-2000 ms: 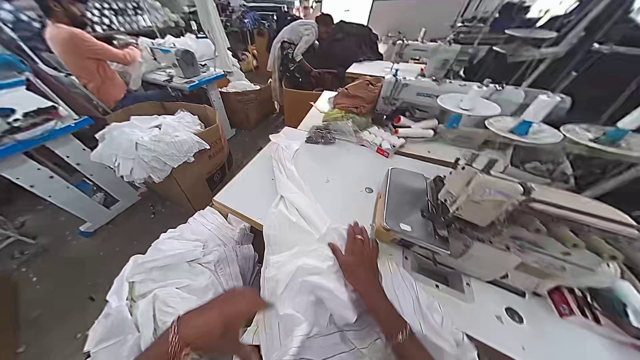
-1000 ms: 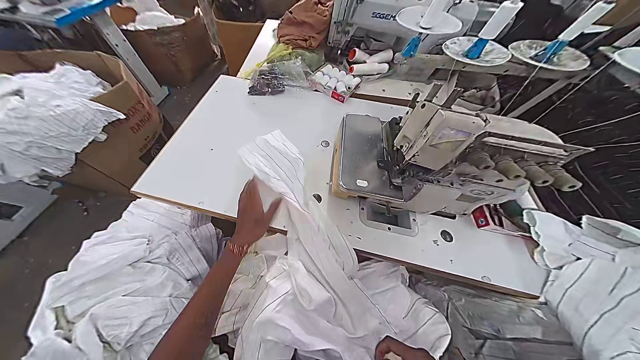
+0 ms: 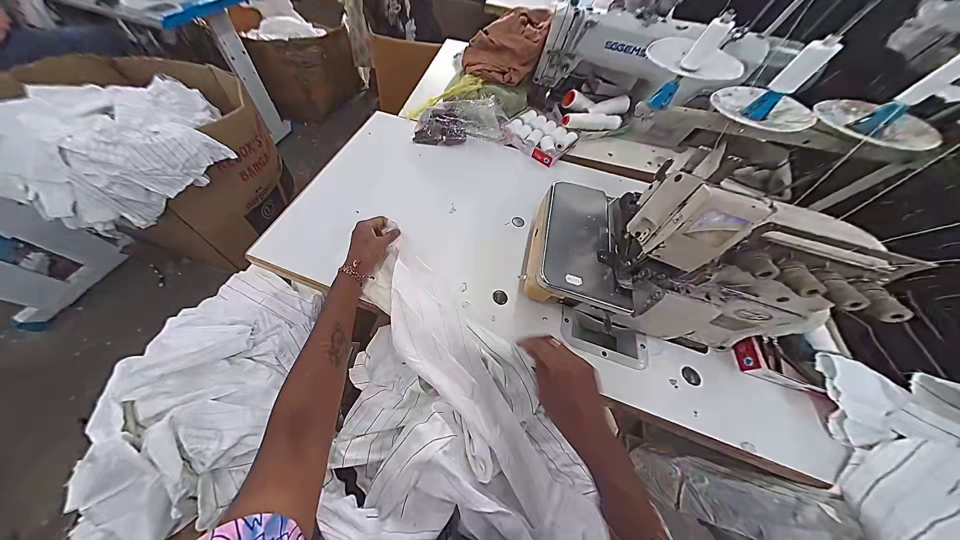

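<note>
My left hand (image 3: 373,244) pinches one end of a white striped cloth piece (image 3: 427,322) over the left front part of the white sewing table (image 3: 337,187). From there the cloth runs down over the table's front edge into a heap on my lap. My right hand (image 3: 555,367) lies at the cloth's right side near the front edge; its fingertips are over the table and whether they grip the cloth cannot be told. An overlock sewing machine (image 3: 697,240) with a metal cover plate (image 3: 585,240) stands to the right of both hands.
White cloth heaps (image 3: 217,382) lie at the lower left and more striped cloth (image 3: 900,450) at the right. A cardboard box (image 3: 217,202) of cloth stands left. Thread spools (image 3: 540,131), a plastic bag (image 3: 465,120) and a second sewing machine (image 3: 600,45) are at the back.
My left hand has moved the cloth's end toward the table's left front edge. My right hand has come up from the bottom of the view to the cloth's right side.
</note>
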